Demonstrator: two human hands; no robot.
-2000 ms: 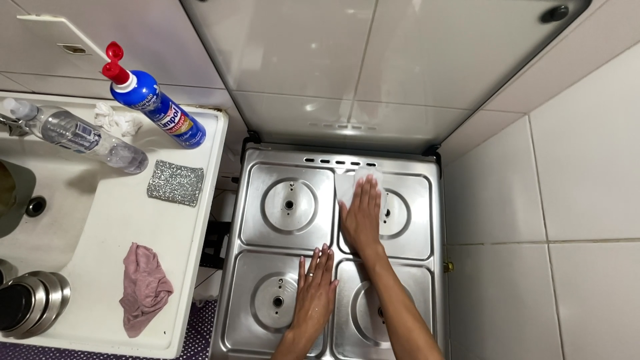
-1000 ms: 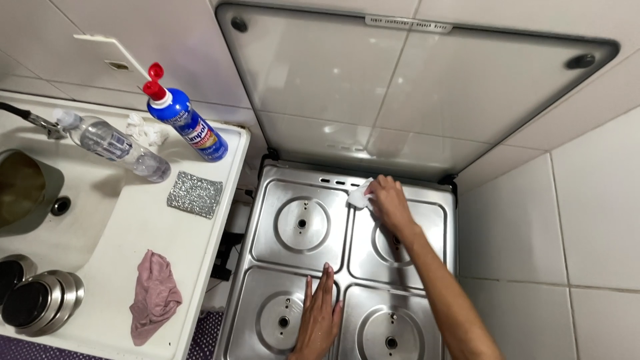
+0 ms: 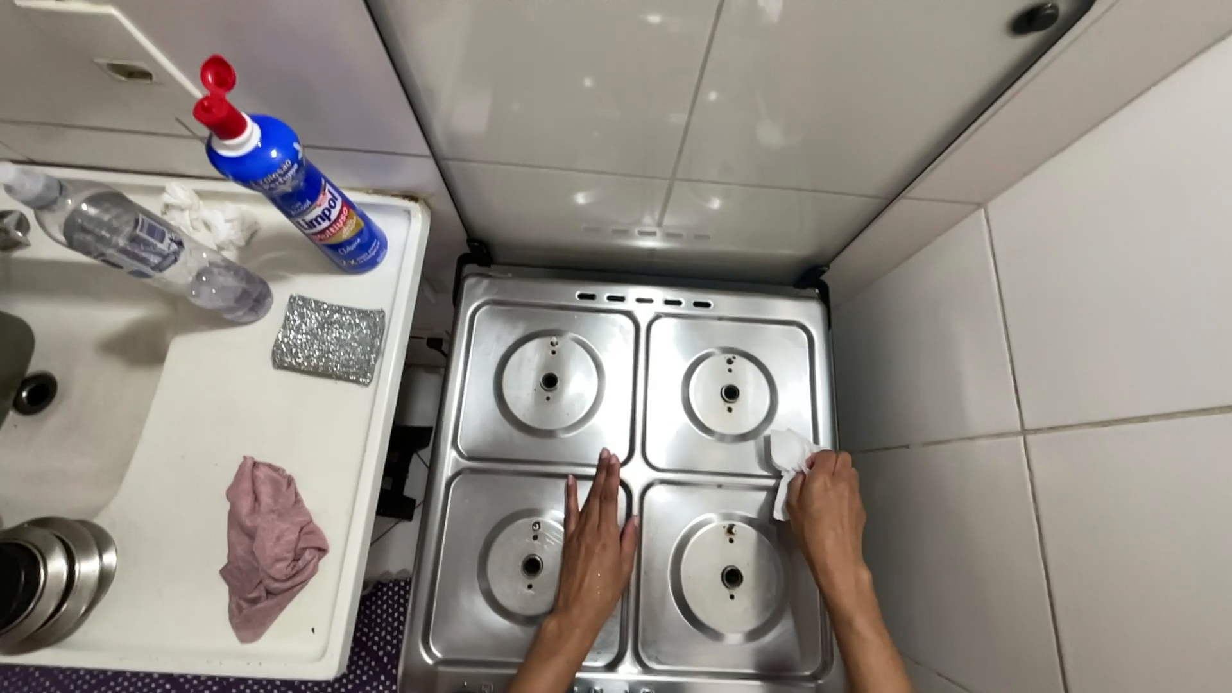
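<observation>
A stainless steel stove top with its burners off shows bare round recesses and small central holes. My left hand rests flat on it, fingers apart, over the right side of the front left recess and holding nothing. Near the stove's right edge, my right hand grips a crumpled white paper towel or thin cloth, which touches the metal between the back right and front right recesses. Behind stands the raised glass lid, reflecting light.
Left is a white sink counter with a blue Limpol bottle, a clear plastic bottle, crumpled white material, a silvery scouring sponge, a pink cloth and stacked metal burner parts. A tiled wall borders the stove's right.
My right hand has moved from the stove's back edge towards me and to the right edge, with the white wipe. My left hand stays on the front left area.
</observation>
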